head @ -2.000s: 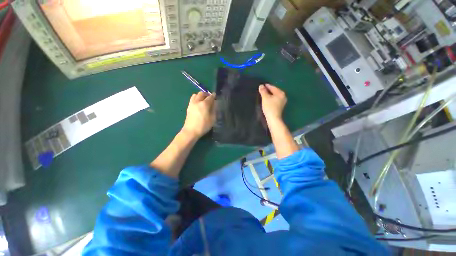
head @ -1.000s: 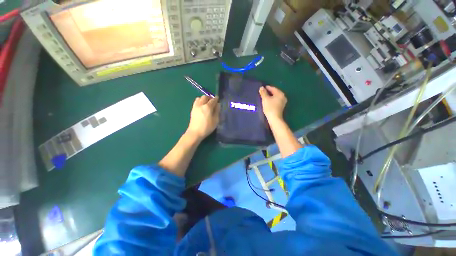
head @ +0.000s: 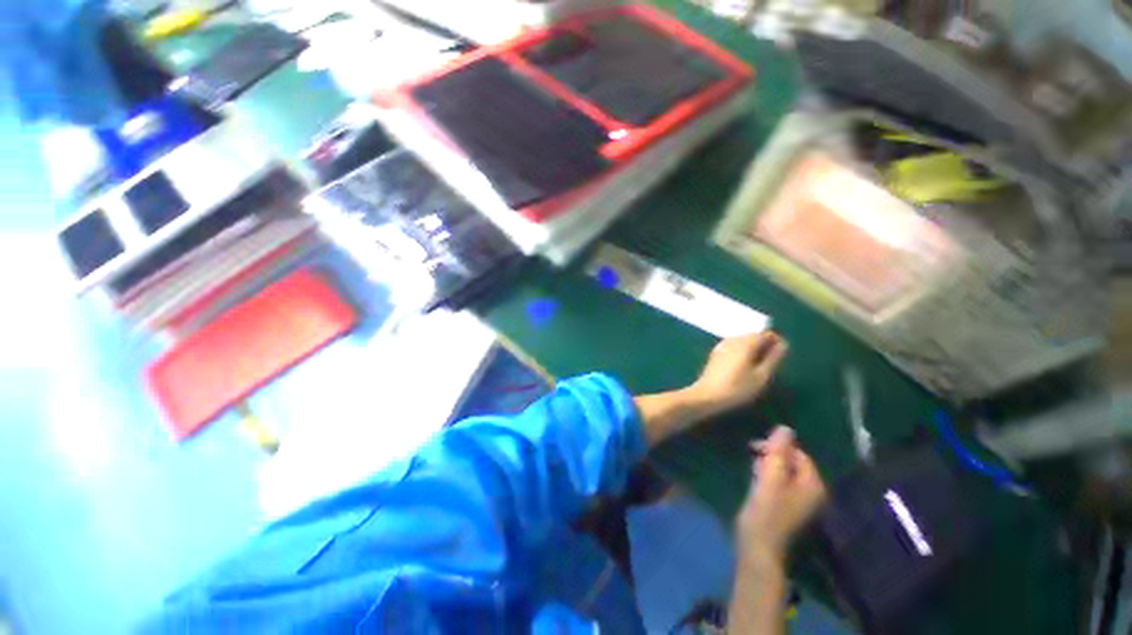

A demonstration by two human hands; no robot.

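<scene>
The black tablet point(head: 875, 546) lies on the green mat at the lower right, a white logo lit on its screen. My left hand point(head: 741, 370) is at the right end of the white label sheet point(head: 701, 304), fingers curled; blur hides whether they grip it. My right hand point(head: 782, 490) is raised left of the tablet, fingertips close together; I cannot tell if they hold something small. A blue pick point(head: 607, 277) sits at the sheet's far end and another blue piece point(head: 541, 309) lies beside it. A thin silver pen or tweezers point(head: 857, 409) lies above the tablet.
A red tray with black tablets point(head: 732, 77) tops a stack ahead. Shiny wrapped panels point(head: 410, 230) lie left of it. An empty red tray point(head: 255, 354) is further left. The oscilloscope point(head: 869, 242) and a blue cable point(head: 974, 453) are at the right.
The view has swung left, bringing trays and panels into sight. Both hands have let go of the tablet; my left hand has moved to the label sheet. The logo, dark at first, is lit.
</scene>
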